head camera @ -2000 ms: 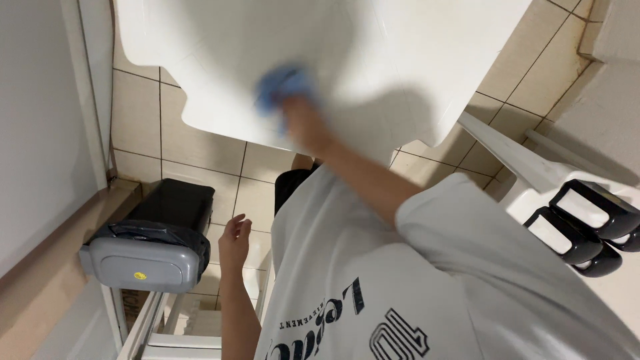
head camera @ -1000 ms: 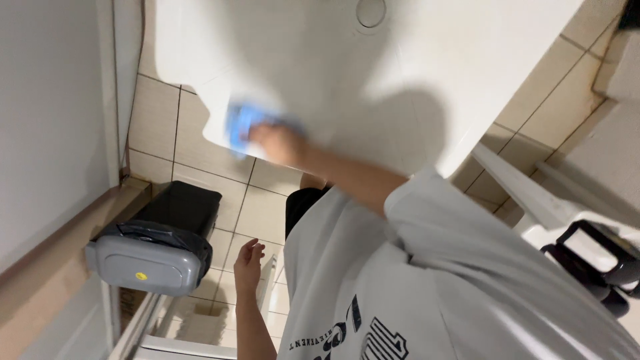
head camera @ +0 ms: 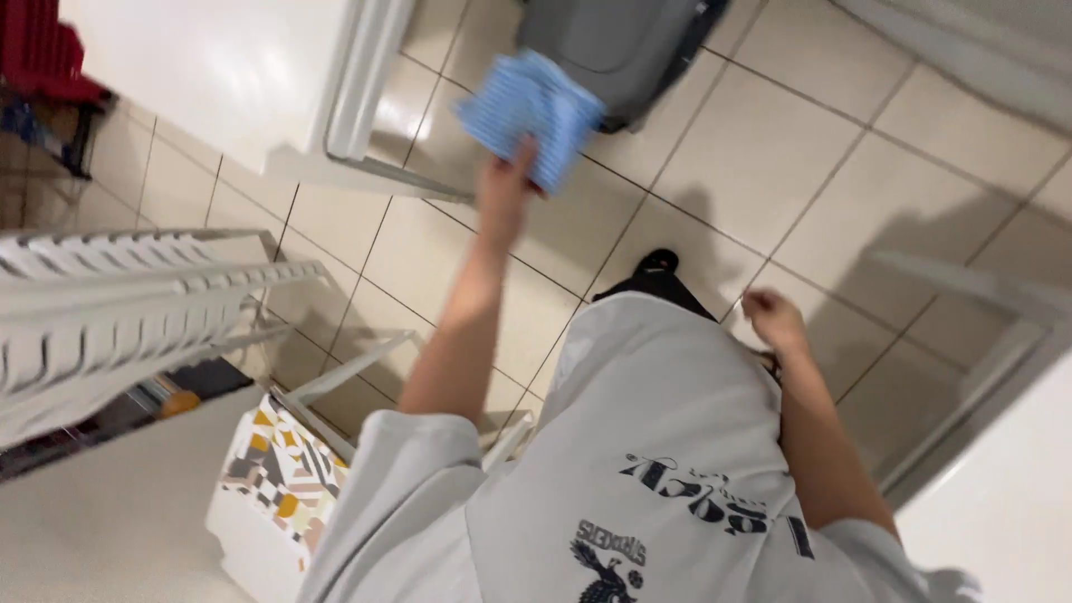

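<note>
My left hand [head camera: 507,186] is raised over the tiled floor and grips a light blue cloth [head camera: 532,113] by its lower edge, the thumb on top. The cloth spreads beyond the fingers, and its upper right part overlaps the view of a dark grey bin [head camera: 615,46]. Low beside my body on the other side is my right hand [head camera: 770,318], slightly blurred. Its fingers look curled together, and nothing shows in them.
Beige floor tiles [head camera: 796,167] surround my dark shoe [head camera: 657,260]. A white panel [head camera: 209,75] stands at upper left, above a white slatted rack [head camera: 126,314]. A box with a geometric pattern [head camera: 289,469] lies lower left. A pale framed edge [head camera: 971,406] runs along the right.
The view has turned far from the white surface that my right hand was wiping. The blue cloth was in my right hand and is now in my left. My right hand is now down by my side.
</note>
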